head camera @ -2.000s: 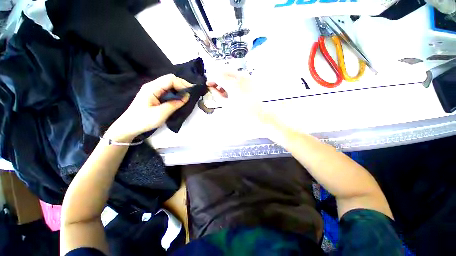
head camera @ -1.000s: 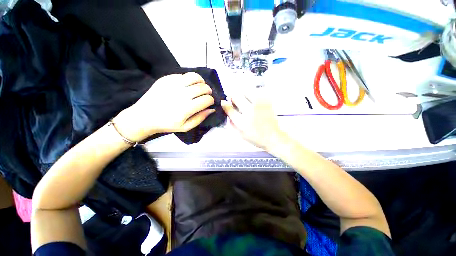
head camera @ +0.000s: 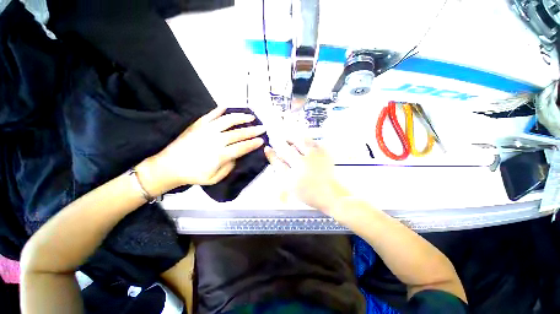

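Note:
A small black fabric piece [head camera: 236, 178] lies on the white table just left of and in front of the needle area [head camera: 301, 110]. My left hand [head camera: 212, 147] lies palm down on it, fingers spread and pointing right. The piece meets the large black garment [head camera: 92, 116] at the left; my hand hides whether they are joined. My right hand [head camera: 307, 172] is at the right edge of the piece, its fingertips close to my left fingers. It looks washed out by glare, and I cannot tell whether it pinches the edge.
Scissors with red and orange-yellow loops [head camera: 393, 132] lie right of the needle, with thin silver tweezers or snips [head camera: 433, 129] beside them. A black phone or small box [head camera: 522, 175] is at the right. The ruler-marked table edge [head camera: 264, 225] runs in front. The sewing machine [head camera: 448, 67] spans the back.
My left hand has gone from pinching the raised black piece to lying flat on it. My right hand stays by its edge. The view has shifted, showing more of the machine.

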